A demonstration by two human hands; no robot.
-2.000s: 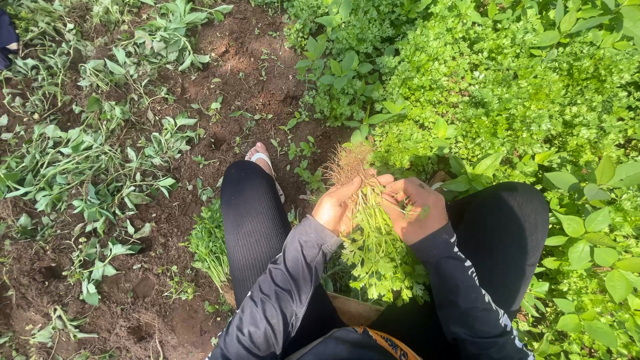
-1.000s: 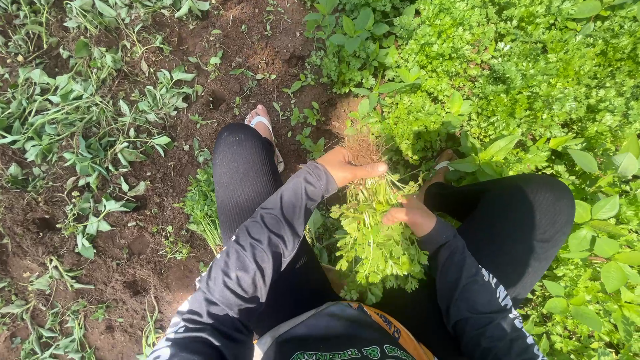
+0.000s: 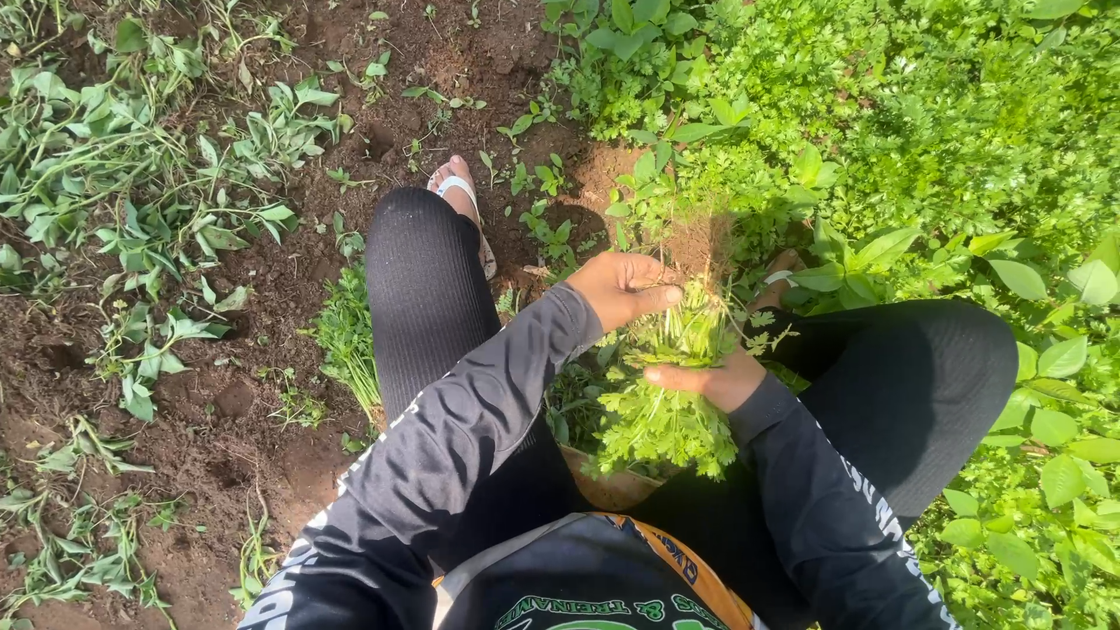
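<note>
A bunch of leafy green herb plants (image 3: pixel 669 420), with leaves like parsley, lies between my hands, roots pointing away from me. My right hand (image 3: pixel 713 381) is closed around the stems just above the leaves, thumb across the front. At the root end, my left hand (image 3: pixel 626 289) is at the upper stems with thumb and fingers close together; whether it grips them cannot be told. The brown, hairy roots (image 3: pixel 700 241) stick out beyond it, blurred.
A second herb bunch (image 3: pixel 346 341) lies on the soil beside my left knee. Dense low herbs (image 3: pixel 927 114) and broad-leaved plants (image 3: pixel 1063 429) grow at right. Wilted pulled weeds (image 3: pixel 149 184) cover the soil at left. My sandalled foot (image 3: pixel 459 197) rests on bare soil.
My right hand has moved from beside the stems to around them. My left hand, which held the bunch near the roots, is now at the left side of the stems.
</note>
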